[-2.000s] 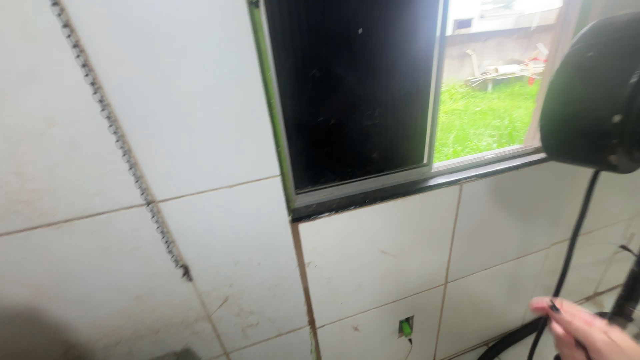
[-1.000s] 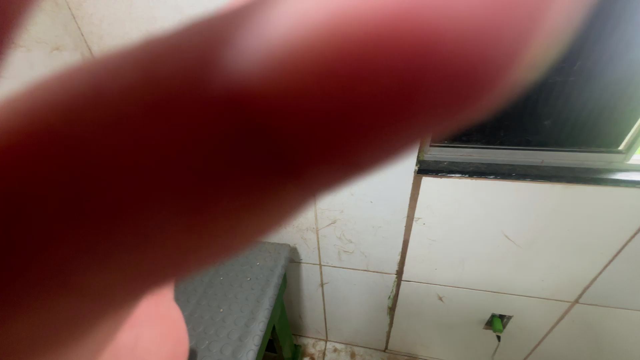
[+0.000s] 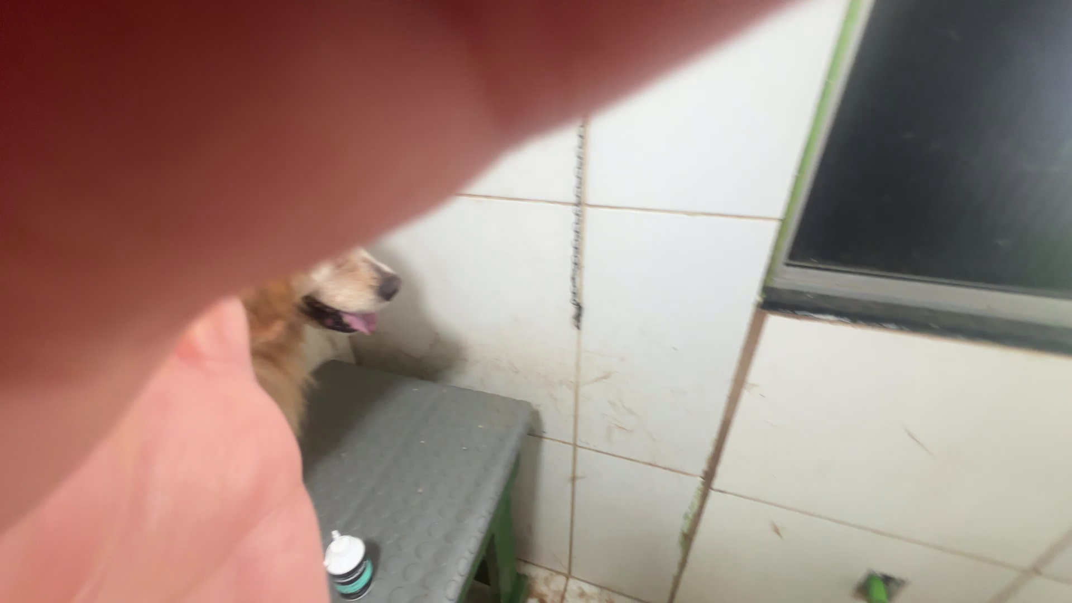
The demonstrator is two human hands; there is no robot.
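Observation:
A hand, by its side my left hand [image 3: 201, 251], is very close to the camera, blurred, and covers the left and upper left of the view. Its palm shows at the lower left; whether it holds anything is hidden. Just past it, a golden-furred dog [image 3: 347, 289] shows its pale muzzle, dark nose and pink tongue, facing right; most of its body is hidden. The dog is at a grey table [image 3: 419, 452] with a studded top. A small bottle [image 3: 347, 565] with a white nozzle cap stands near the table's lower left. My right hand is out of view.
Behind the table is a stained white tiled wall [image 3: 670, 352]. A metal chain [image 3: 578, 234] hangs on it. At the right are a dark window pane [image 3: 946, 159] and its sill [image 3: 913, 322]. Low down, a green fitting [image 3: 877, 586] sits in a wall opening.
The view has swung left, bringing the dog and bottle into sight. The hand seen at the lower right two seconds ago is gone from there. A large blurred hand still blocks the left side.

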